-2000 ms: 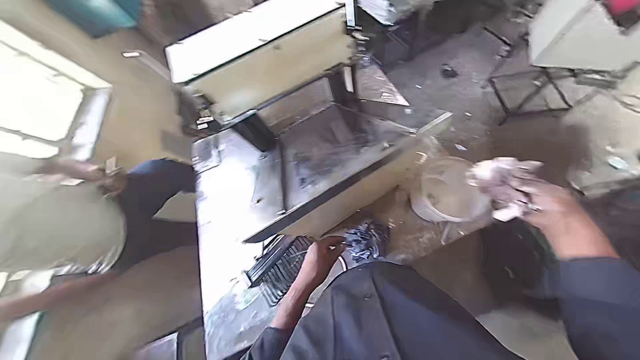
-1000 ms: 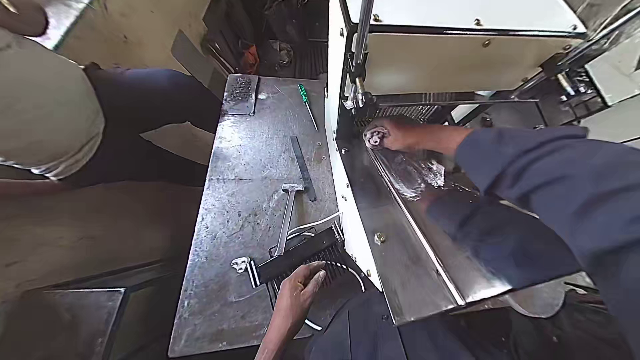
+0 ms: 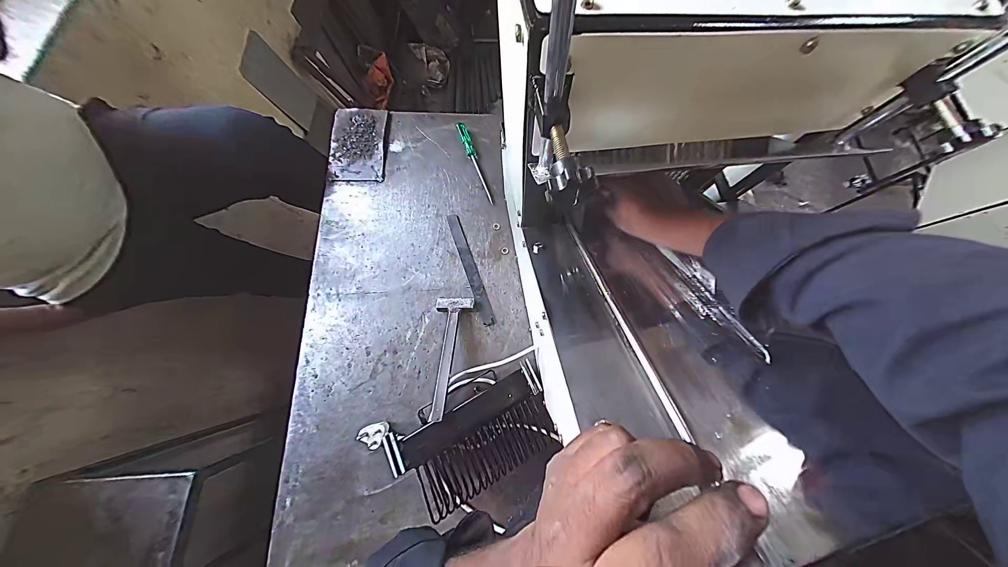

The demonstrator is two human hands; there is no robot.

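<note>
My left hand [image 3: 646,496], fingers bent, is at the near edge of the machine's shiny metal plate [image 3: 598,378]; nothing is visible in its grip. Farther back, my right hand [image 3: 661,216] reaches beneath the cream machine housing [image 3: 740,87], beside a threaded rod and clamp [image 3: 568,169]. Its fingers are blurred and in shadow, so what they hold is hidden. A wet-looking smear [image 3: 709,303] streaks the plate below that forearm. Left of my left hand lies a black bar with wire loops [image 3: 480,429] and a white cable.
The steel table [image 3: 378,276] holds a green-handled screwdriver [image 3: 475,161], a flat dark metal strip [image 3: 470,268], a T-shaped metal tool [image 3: 447,354], small nuts and a plate of dark shavings [image 3: 358,146]. Another person [image 3: 197,173] stands at its left side.
My left hand has moved from the black looped part to the plate's near edge. My right hand, which held a whitish wad one second ago, is farther under the housing. The view has shifted.
</note>
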